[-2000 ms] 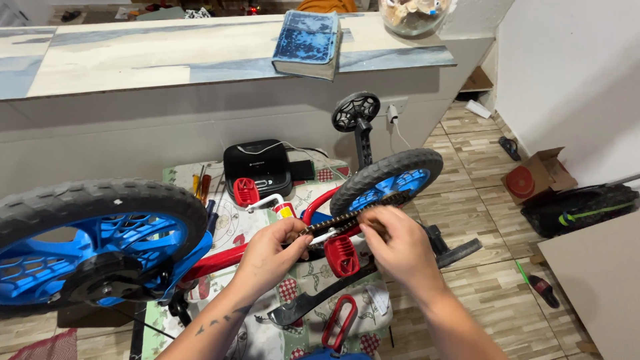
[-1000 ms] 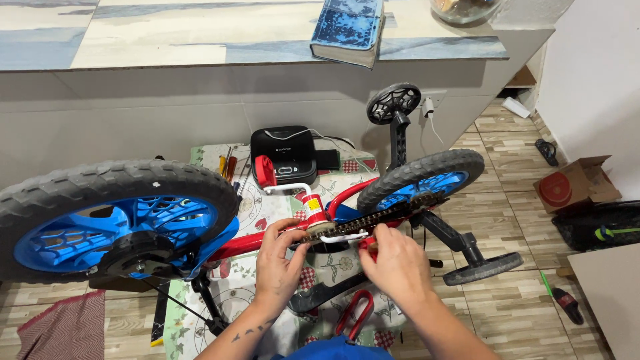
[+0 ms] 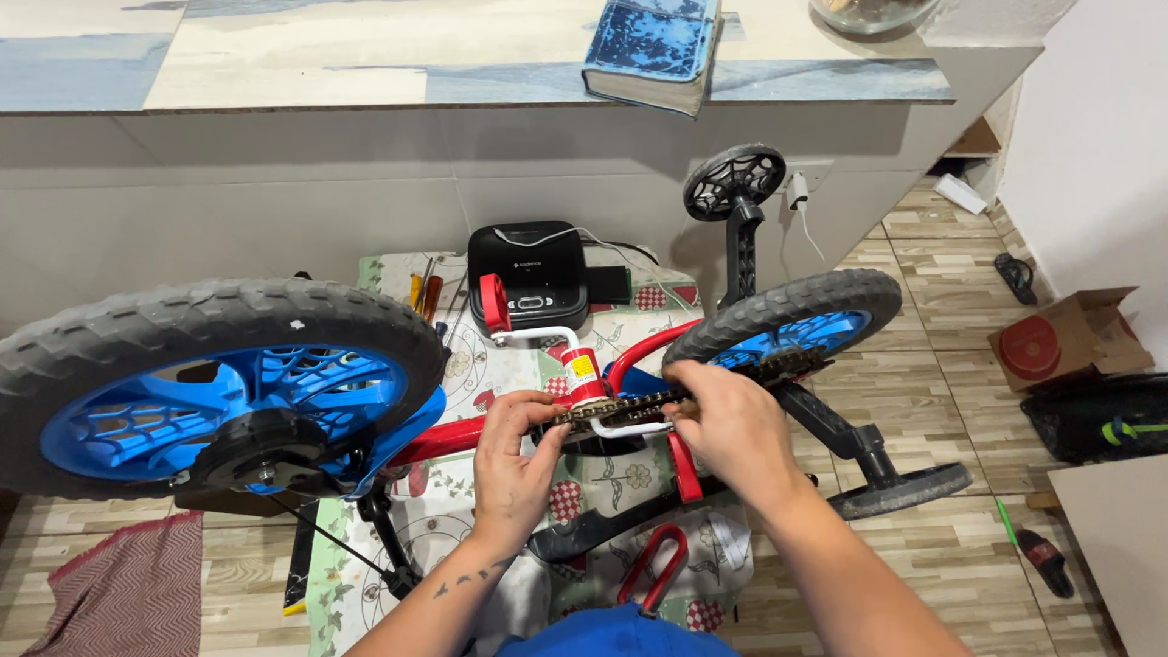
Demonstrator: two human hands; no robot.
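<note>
An upside-down child's bicycle with a red frame (image 3: 447, 440) lies across a cloth-covered surface. My left hand (image 3: 516, 456) pinches the bicycle chain (image 3: 584, 415) at the left end of the front chainring, beside the white crank (image 3: 630, 428). My right hand (image 3: 730, 424) grips the chain's run farther right, near the wheel with training wheels; its fingertips are partly hidden. One red pedal (image 3: 684, 467) hangs just below my right hand, and the other red pedal (image 3: 495, 303) is up at the left. The larger front wheel (image 3: 228, 392) stands left of my left hand.
Training wheels (image 3: 735, 182) flank the rear wheel (image 3: 794, 319). Behind the frame sit a black appliance (image 3: 527, 265) and screwdrivers (image 3: 431, 297). A thick blue book (image 3: 652, 50) rests on the ledge. The chain guard (image 3: 602, 525) and a red U-shaped part (image 3: 655, 566) are nearer me.
The chain, held above the crank two seconds ago, now lies along the chainring. The red pedal by my right hand shows lower. The view has shifted closer.
</note>
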